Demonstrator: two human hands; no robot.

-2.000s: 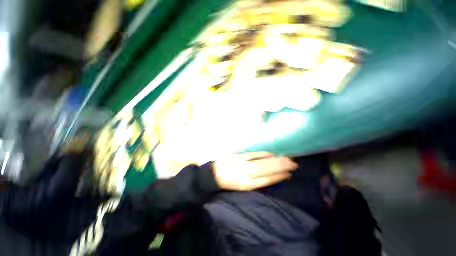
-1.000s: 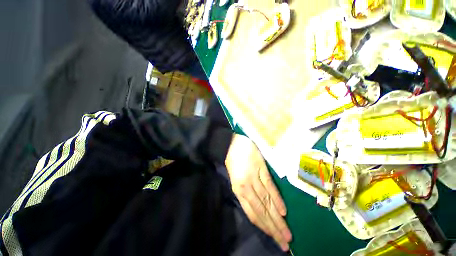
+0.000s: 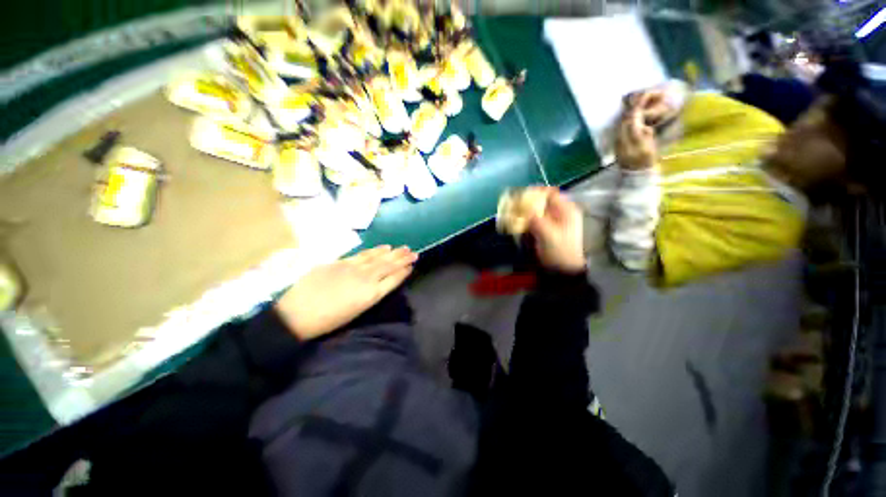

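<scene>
My left hand (image 3: 345, 289) lies flat, palm down and empty, at the bench's front edge beside the white taped border of the tan work mat (image 3: 194, 277). My right hand (image 3: 561, 233) is raised off the bench edge to the right, its fingers round a small pale rounded piece (image 3: 517, 210), probably a white housing; it is blurred and partly hidden by the fingers. One white housing with a yellow face (image 3: 126, 190) and a dark part at its top lies on the mat at left. A large heap of similar units (image 3: 335, 126) lies behind my left hand.
Another person in a yellow vest (image 3: 724, 184) sits or stands at the right, hands raised near a white sheet (image 3: 604, 63) on the green bench (image 3: 505, 150). A red object (image 3: 501, 282) is below the bench edge. A pale rail (image 3: 87, 73) runs behind the mat.
The view has swung sharply from my body and the mat to the bench and the neighbour at right. My right hand with the pale piece now shows; my left hand still lies flat.
</scene>
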